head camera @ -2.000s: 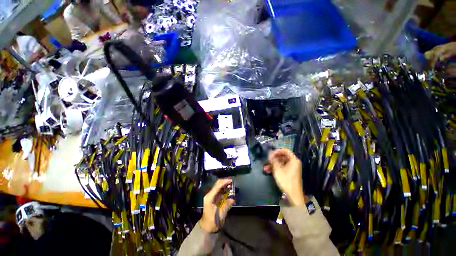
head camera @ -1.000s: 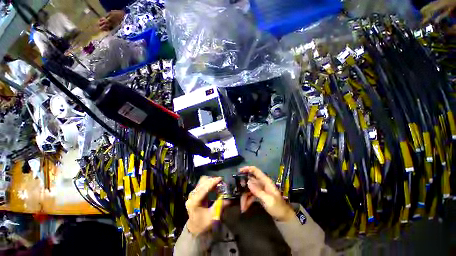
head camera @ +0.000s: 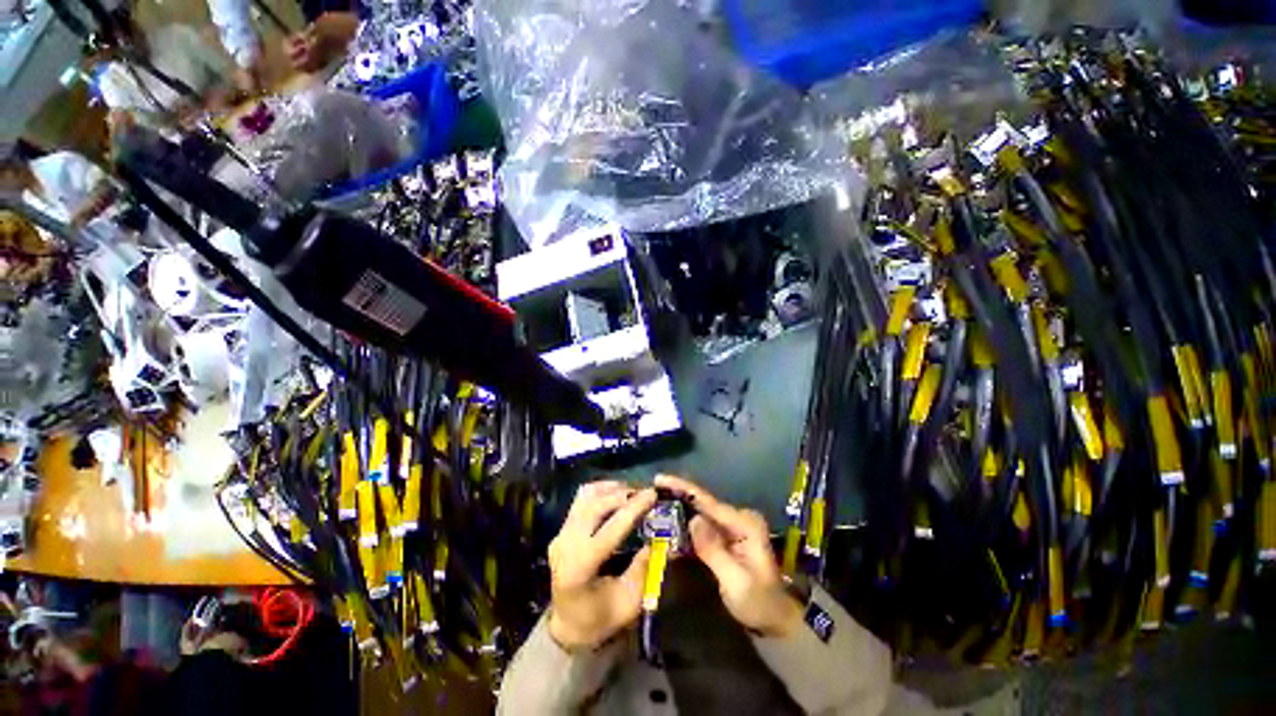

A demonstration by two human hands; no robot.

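Observation:
My left hand (head camera: 599, 560) and my right hand (head camera: 738, 562) meet at the mat's front edge. They hold a small silver and black camera module (head camera: 662, 526) between their fingertips. Its tail with a yellow band (head camera: 654, 575) hangs down beside my left fingers. A small black part shows at the module's top edge, near my right fingertips. The black electric screwdriver (head camera: 406, 308), with red strip and white label, slants from upper left, its tip at the front of the white fixture block (head camera: 616, 407). Screws are too small to make out.
Piles of cables (head camera: 406, 518) with yellow bands lie left, and another pile (head camera: 1036, 378) lies right. Black parts (head camera: 707, 280) and a crumpled clear bag (head camera: 630, 126) lie behind. A small dark piece (head camera: 728, 404) lies on the mat (head camera: 763, 455). A blue bin (head camera: 854, 31) is at the back.
My right hand has come from beside the fixture to my left hand, and both now hold the module upright. The view has shifted, and the screwdriver appears more level than two seconds ago.

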